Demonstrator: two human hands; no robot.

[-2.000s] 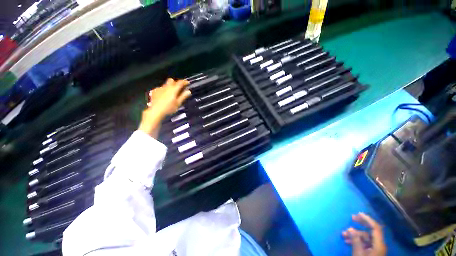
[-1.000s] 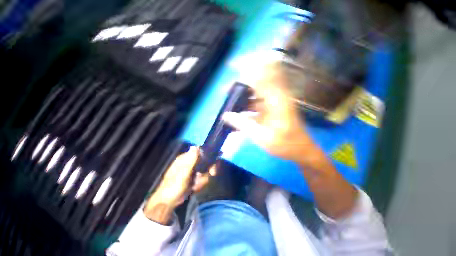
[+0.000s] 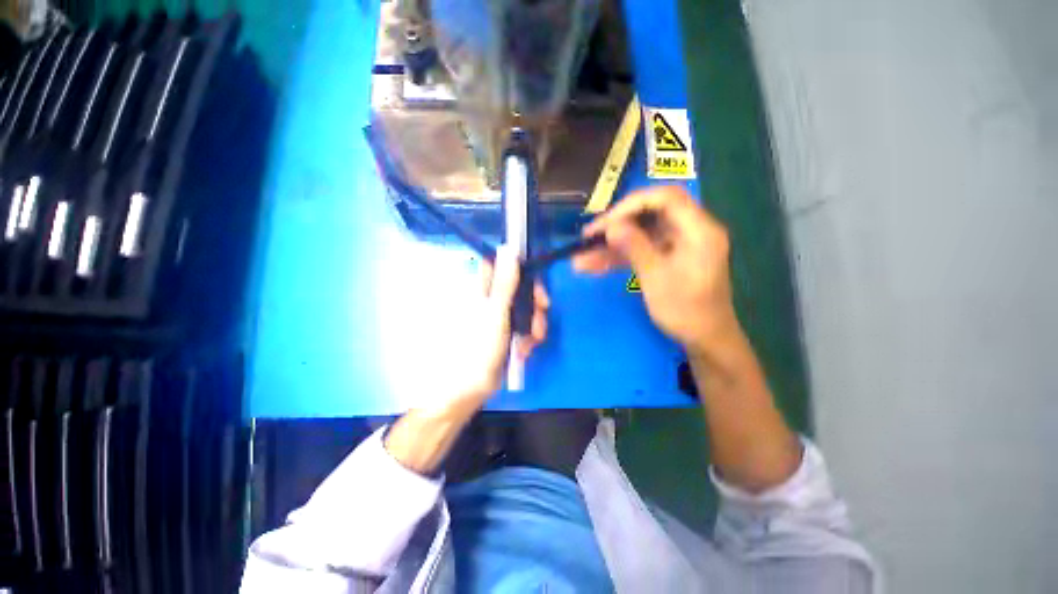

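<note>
A tripod with a bright silver tube [image 3: 516,209] stands out from my left hand [image 3: 501,319], which is closed around its black hub over the blue table. The tube's upper end meets the fixture [image 3: 517,142] under the clear guard; whether it is seated inside I cannot tell. A silver end sticks out below my fist. One black leg [image 3: 435,215] spreads to the upper left. Another spreads to the right, its end pinched between the thumb and fingers of my right hand [image 3: 661,250].
The clear guard [image 3: 511,46] and metal machine base [image 3: 464,168] are at the top. A warning label [image 3: 669,144] is right of the base. Black trays of sticks [image 3: 116,308] lie at the left, beside the blue table [image 3: 313,348]. Grey floor is at the right.
My view has swung right from the trays to the machine. The stick, earlier held folded, now has its legs spread and its silver tube showing. My right hand has taken hold of one leg.
</note>
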